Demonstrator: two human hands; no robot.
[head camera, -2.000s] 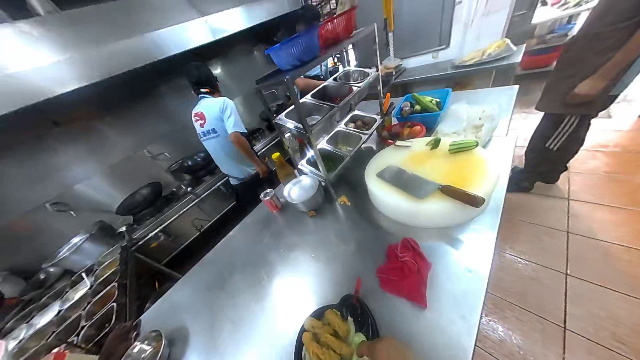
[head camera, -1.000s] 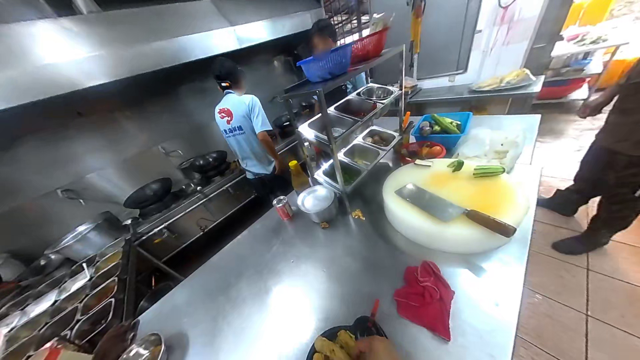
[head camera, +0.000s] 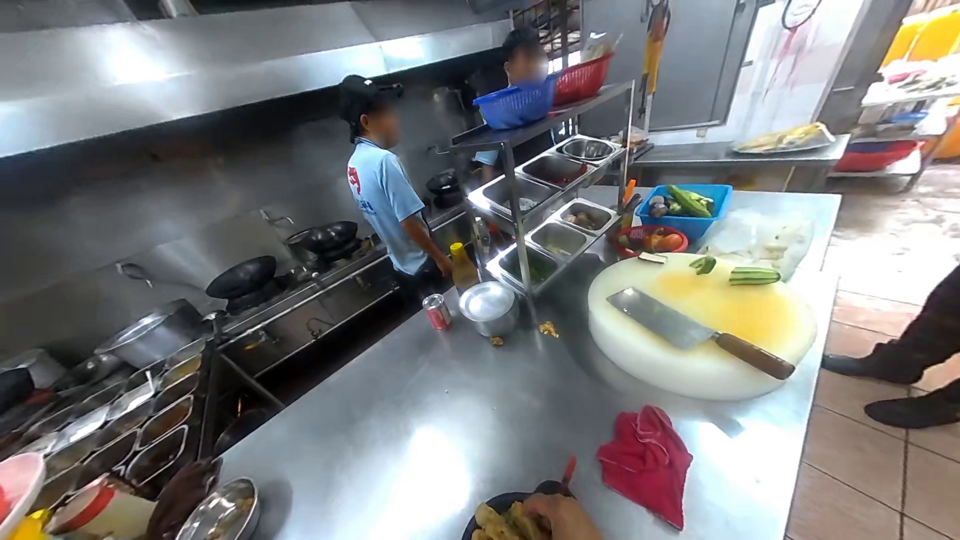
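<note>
At the bottom edge of the view, my right hand (head camera: 564, 516) touches golden fried pieces of food (head camera: 508, 521) in a dark bowl (head camera: 480, 517). Its fingertips rest at the food, and part of the hand is cut off by the frame. A red-tipped handle (head camera: 570, 471) sticks up beside the bowl. To the right a crumpled red cloth (head camera: 646, 466) lies on the steel table (head camera: 420, 405). Farther off, a cleaver (head camera: 660, 319) rests on a thick round white cutting board (head camera: 697, 379) with cut green vegetable pieces (head camera: 754, 276). My left hand is not seen.
A lidded metal pot (head camera: 489, 309), a drink can (head camera: 436, 312) and a yellow-capped bottle (head camera: 463, 268) stand near a rack of steel food pans (head camera: 559, 238). A blue basket of vegetables (head camera: 684, 217) is behind the board. Two co-workers (head camera: 386, 195) stand by the woks; another person's legs (head camera: 911, 352) are at right.
The nearer co-worker at the stove has turned to the right. The person at the right edge has moved farther right. My right hand stays at the bowl of food. The view has shifted.
</note>
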